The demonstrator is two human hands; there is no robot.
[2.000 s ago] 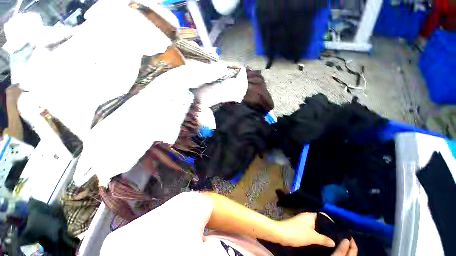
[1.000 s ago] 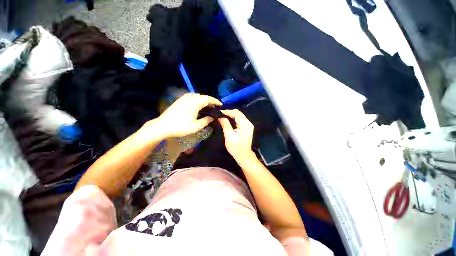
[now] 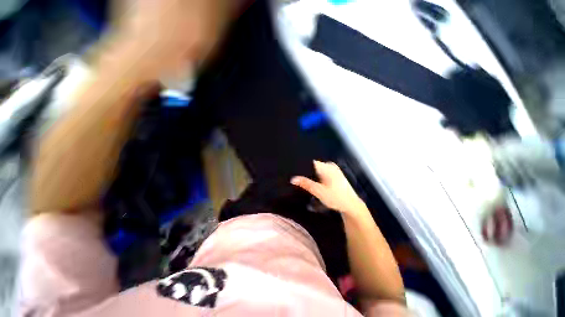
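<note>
A broad black fabric piece [image 3: 263,127] stretches from my lap up to my left hand [image 3: 176,31], which is raised, close to the camera and strongly blurred. My left hand appears closed on the upper end of the fabric, though its fingertips are not clear. My right hand [image 3: 333,189] lies low at the fabric's right side by my lap, thumb and index finger apart. Its other fingers are hidden against the black cloth, so its grip is unclear.
The white machine table [image 3: 365,136] runs along the right, bearing a long black strip [image 3: 378,62], a bunched black piece [image 3: 486,102] and red-handled scissors [image 3: 497,224]. The blurred white machine [image 3: 533,161] stands at far right. Pale fabric [image 3: 68,93] lies left.
My hands were together at the black fabric. My left hand has risen up and left, spreading the fabric out; my right hand has moved down and slightly right.
</note>
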